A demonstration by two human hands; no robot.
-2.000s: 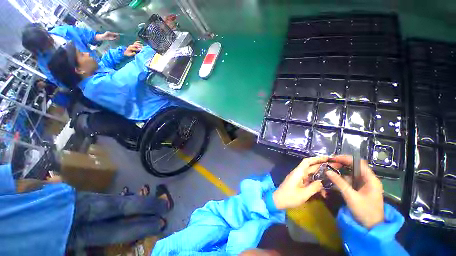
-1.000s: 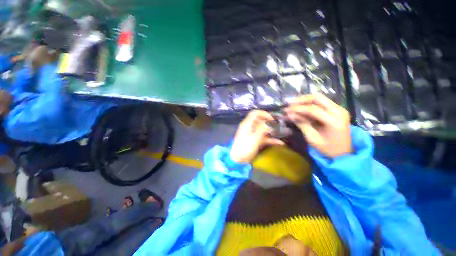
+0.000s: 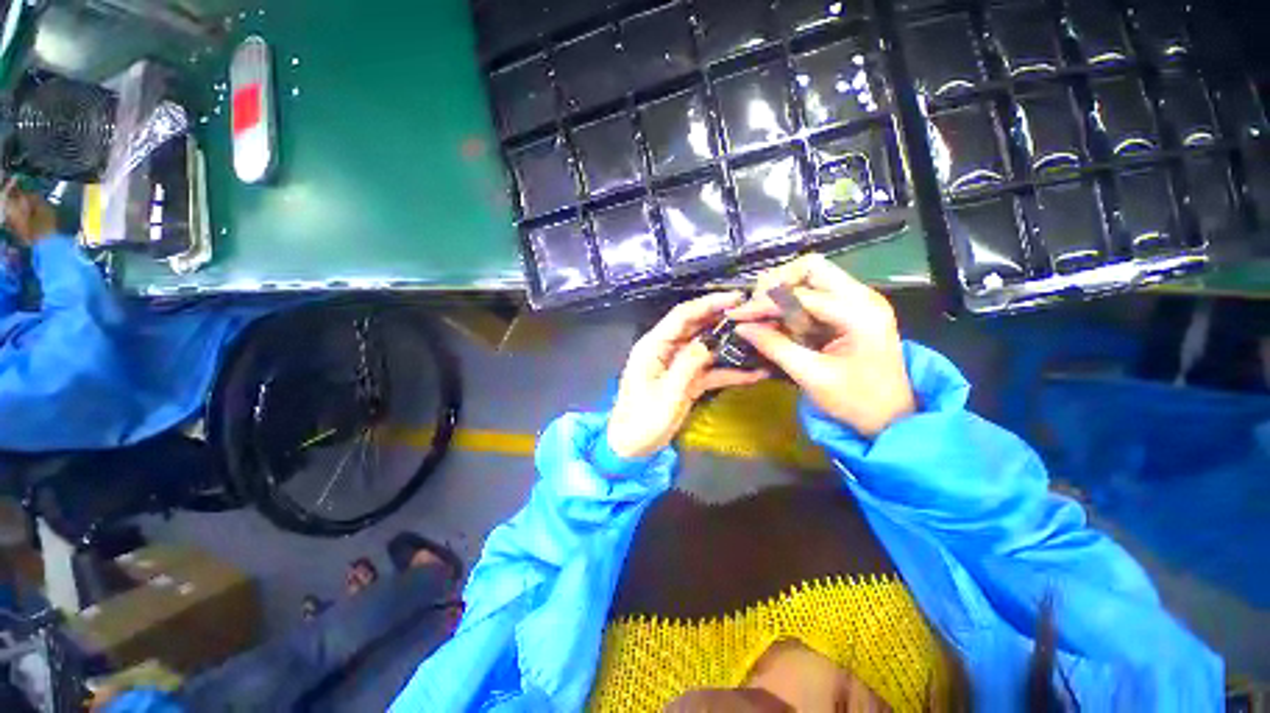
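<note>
A small dark component housing with shiny details is held between the fingertips of both hands, just off the near edge of the bench. My left hand grips its left side. My right hand pinches it from the right, and a dark slim tool seems to lie between its fingers; its tip is hidden. A glossy black tray with square pockets lies on the bench beyond my hands. One square housing sits in its near right pocket.
A second black tray lies at the right. A red-and-white elongated object lies on the green bench. A boxed device is at far left, beside a worker's blue sleeve. A wheelchair wheel stands below the bench edge.
The view has swung right, so the trays and bench appear further left. Both hands still hold the housing together. The picture is sharper than one second ago.
</note>
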